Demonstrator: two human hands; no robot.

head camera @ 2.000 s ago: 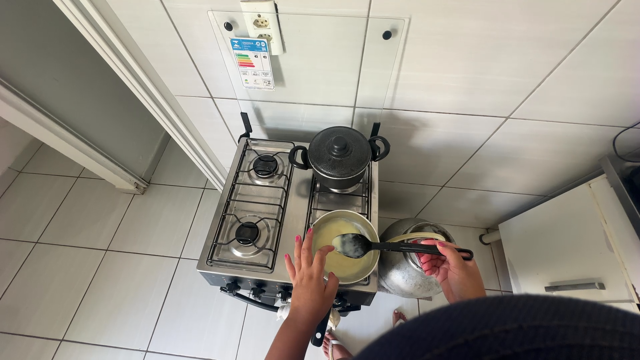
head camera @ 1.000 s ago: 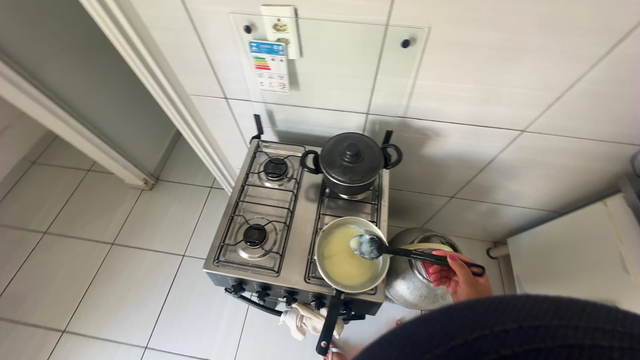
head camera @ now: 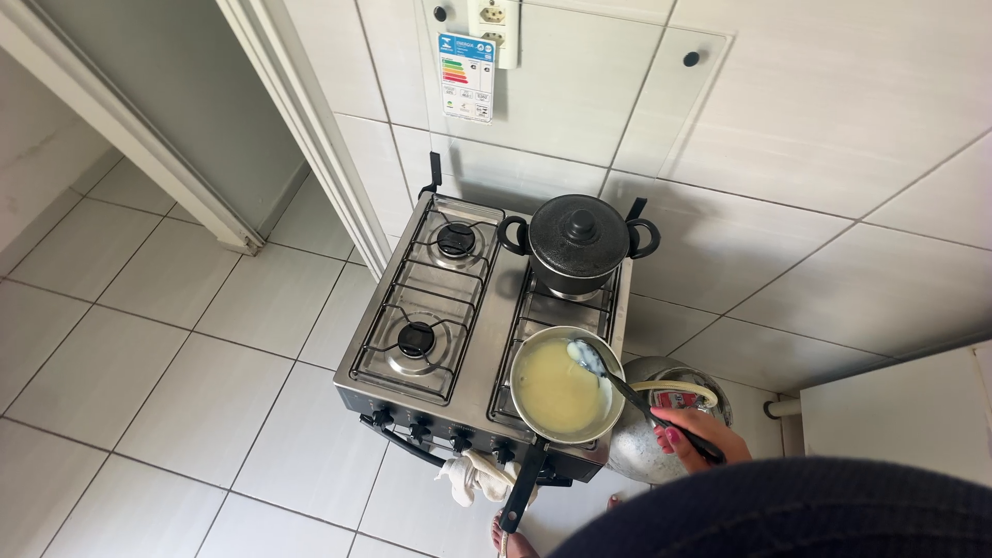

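My right hand point(head camera: 697, 438) grips the handle of a black cooking spoon point(head camera: 639, 399). The spoon's bowl, coated with a whitish mixture, rests in a pan point(head camera: 517, 391) of pale yellow creamy liquid point(head camera: 562, 391), near the upper right of its inner wall. This pan stands on the front right burner, its black handle point(head camera: 525, 487) pointing toward me with no hand on it. Behind it, on the back right burner, is a lidded black pot point(head camera: 580, 236) with two side handles. My left hand is out of view.
The gas stove point(head camera: 484, 310) has two bare left burners. A whitish cloth point(head camera: 474, 477) hangs at its front. Right of the stove stands a metal gas cylinder point(head camera: 655, 442) with a yellowish hose point(head camera: 682, 386). A white cabinet point(head camera: 891, 418) is at far right. My foot point(head camera: 511, 539) shows below.
My left hand, over the pan's left edge two seconds ago, has left the view. My right hand still holds the spoon, whose bowl has moved toward the pan's upper right side.
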